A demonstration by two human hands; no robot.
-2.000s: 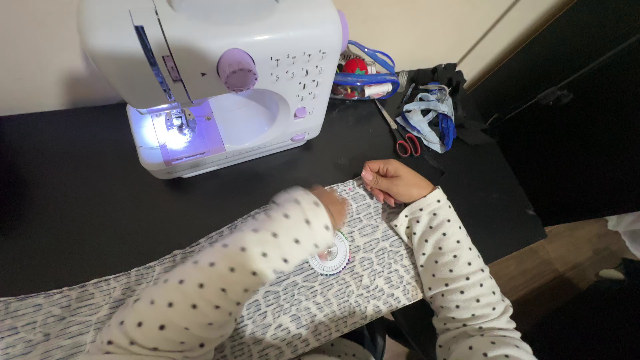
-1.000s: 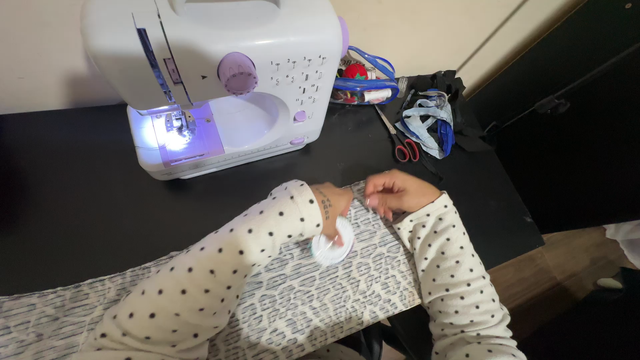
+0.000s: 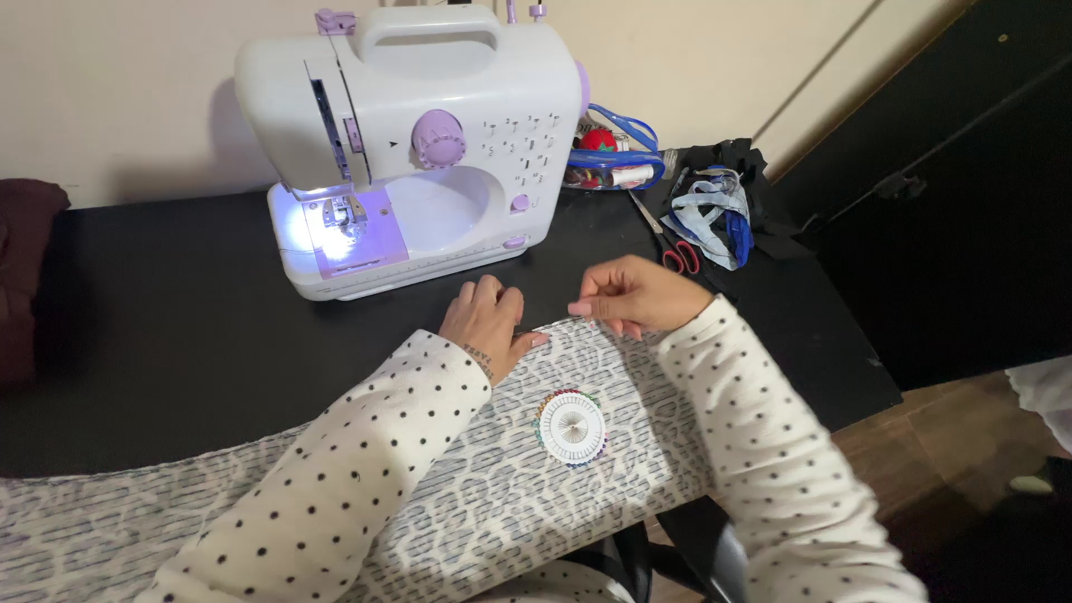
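A long piece of patterned white and grey fabric [image 3: 469, 477] lies along the front of the black table. On it rests a round wheel of pins [image 3: 572, 427] with coloured heads. My left hand [image 3: 490, 322] lies at the fabric's far edge, thumb on the cloth and fingers on the table; whether it pinches the edge is unclear. My right hand [image 3: 632, 297] is held just over the far right edge of the fabric, thumb and index finger pinched together. A pin between them cannot be made out. Behind both hands stands a white and lilac sewing machine [image 3: 419, 151] with its lamp lit.
Red-handled scissors [image 3: 680, 256] lie beyond my right hand. Near them are fabric scraps [image 3: 716, 213] and a clear, blue-trimmed pouch [image 3: 615, 159] holding sewing supplies. Dark cloth [image 3: 25, 276] is at the far left. The black table's [image 3: 846, 368] right edge drops to a wooden floor.
My left hand was at the pin wheel one second ago and has moved away from it to the fabric's far edge. The wheel is uncovered now. My right hand has stayed near the far right edge.
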